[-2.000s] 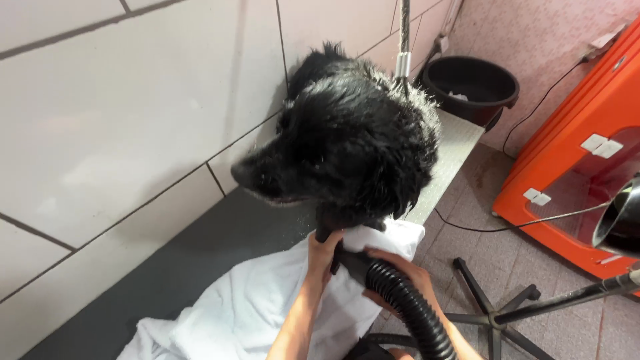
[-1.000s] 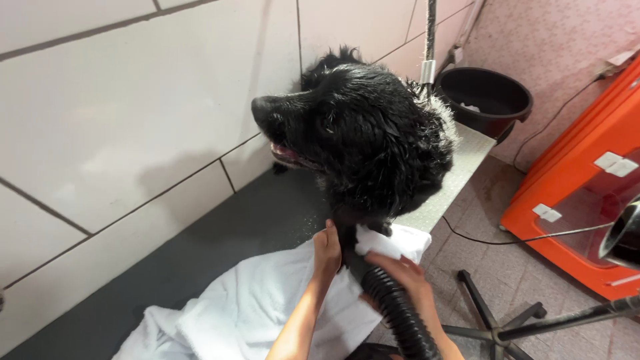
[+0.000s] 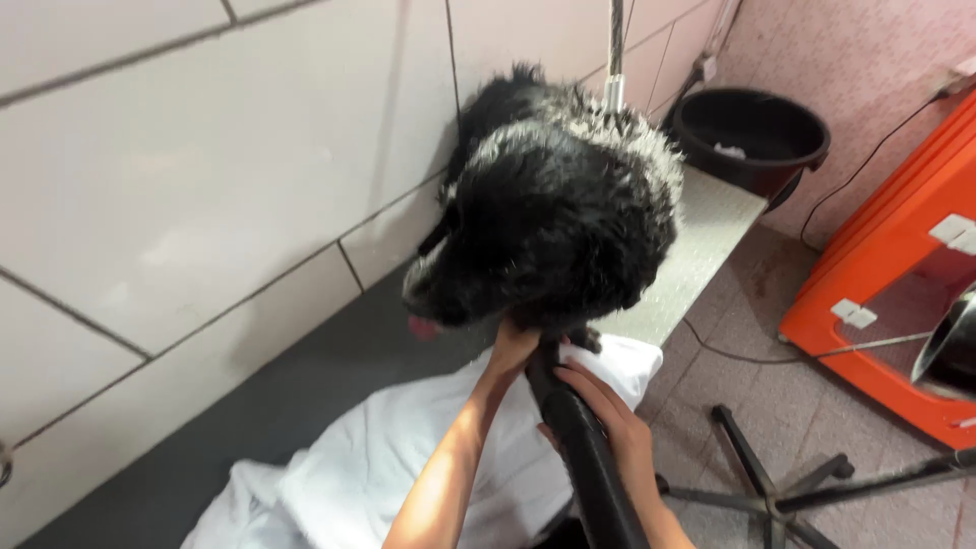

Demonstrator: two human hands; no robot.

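Note:
A wet black dog with greyish fur on its back [image 3: 564,206] stands by the tiled wall, its head turned left and its tongue out. Beneath its chin is my left hand [image 3: 515,351], its fingers hidden by fur, so its hold is unclear. My right hand [image 3: 602,404] is wrapped around the black dryer hose [image 3: 587,457], whose end points up at the dog's chest. One dark paw [image 3: 585,339] shows beside the hose end, at the edge of a white towel [image 3: 358,457] spread below both hands.
A grooming loop cable with a metal clasp [image 3: 614,91] hangs above the dog's back. Behind stands a black tub [image 3: 751,133] near the grey table end [image 3: 694,252]. At right are an orange cabinet [image 3: 862,267], a wheeled stand base [image 3: 770,499] and a power cord on the floor.
The dog has lowered its head from the raised pose of one second ago, and its tongue now shows. My left hand has gone from beside the nozzle up under its chin.

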